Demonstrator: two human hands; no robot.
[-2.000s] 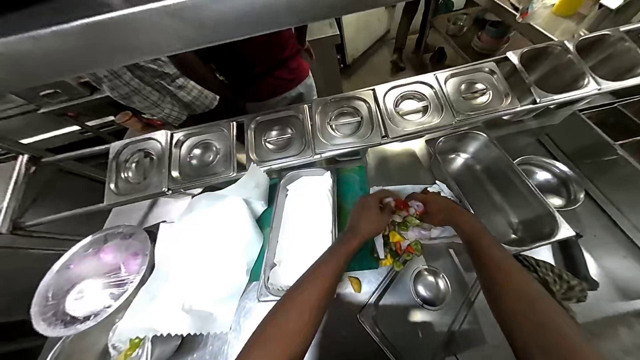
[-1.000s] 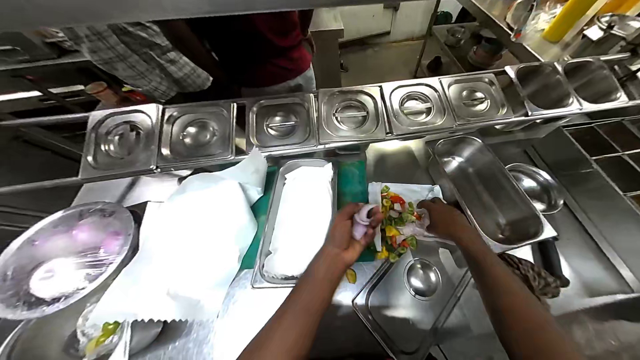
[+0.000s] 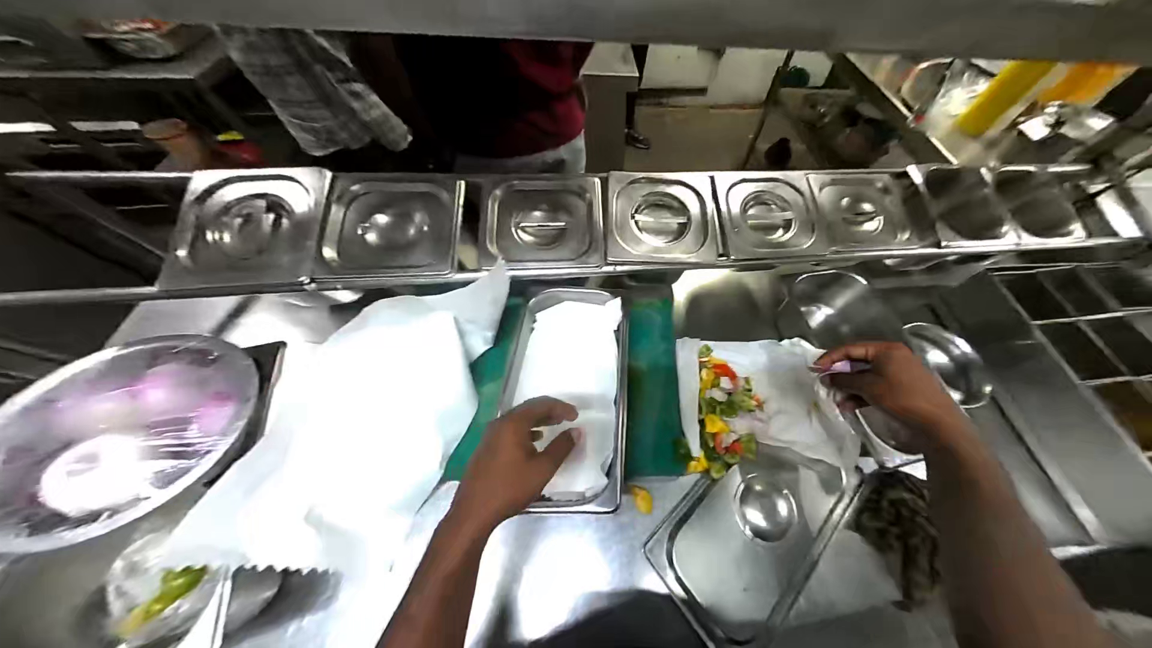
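My left hand (image 3: 526, 454) is over the near end of a narrow steel pan (image 3: 619, 423) lined with white paper (image 3: 571, 360), thumb and fingers apart; whether it touches the paper is unclear. In my right hand (image 3: 886, 382) a small purple-white piece, seemingly onion, is pinched between the fingertips, at the right edge of a white paper sheet (image 3: 792, 387). Chopped mixed vegetables (image 3: 720, 414), red, yellow and green, lie along that sheet's left side. A steel pan lid (image 3: 720, 558) is just below the sheet. Under the narrow pan is a green cutting board (image 3: 650, 387).
Lidded steel containers (image 3: 661, 220) line the rail ahead. A film-covered bowl (image 3: 117, 432) and crumpled white paper (image 3: 369, 396) are at left. A round steel bowl (image 3: 949, 360) and a dark patterned cloth (image 3: 895, 531) are at right. A person in a red shirt (image 3: 513, 99) stands beyond the rail.
My left hand has moved left from the vegetables to the paper-lined pan; the pale purple piece it held a second ago no longer shows in it. The right part of the sheet is now more exposed.
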